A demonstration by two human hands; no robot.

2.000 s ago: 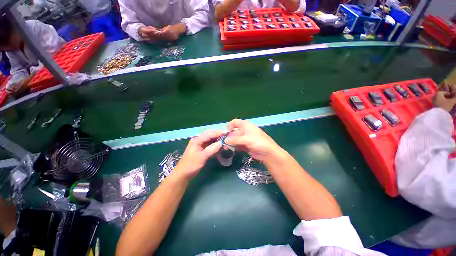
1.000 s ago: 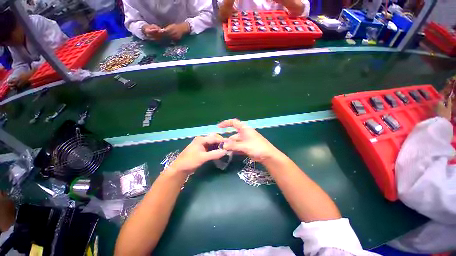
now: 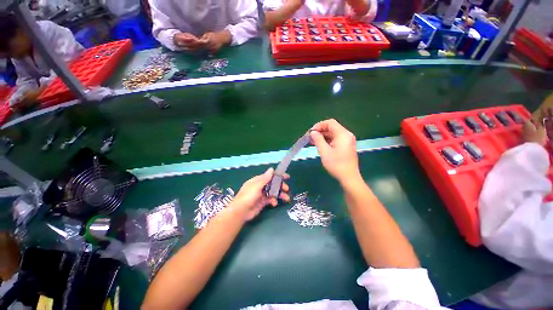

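Note:
A flexible silver-grey metal watch band [image 3: 291, 158] is stretched slantwise between my two hands, above the bench near the belt's edge rail. My left hand [image 3: 262, 192] is shut on its lower end, where a darker part shows between the fingers; whether that is a watch head I cannot tell. My right hand [image 3: 333, 145] pinches the upper end, higher and to the right. A heap of flat silver pieces [image 3: 211, 204] lies left of my left hand, partly behind my forearm. A heap of small silver strap parts [image 3: 309, 213] lies below and right of the hands.
A red compartment tray [image 3: 452, 197] with dark watch heads stands at right, beside another person's sleeve. A fan [image 3: 94, 186], clear parts bags [image 3: 162, 221] and a black unit [image 3: 60, 278] are at left. Watches lie on the green belt [image 3: 254, 115]. Workers sit across it.
My hands were close together over the curled band; now the right hand has moved up and right, and the band is drawn out between them. A watch on the belt has shifted slightly right.

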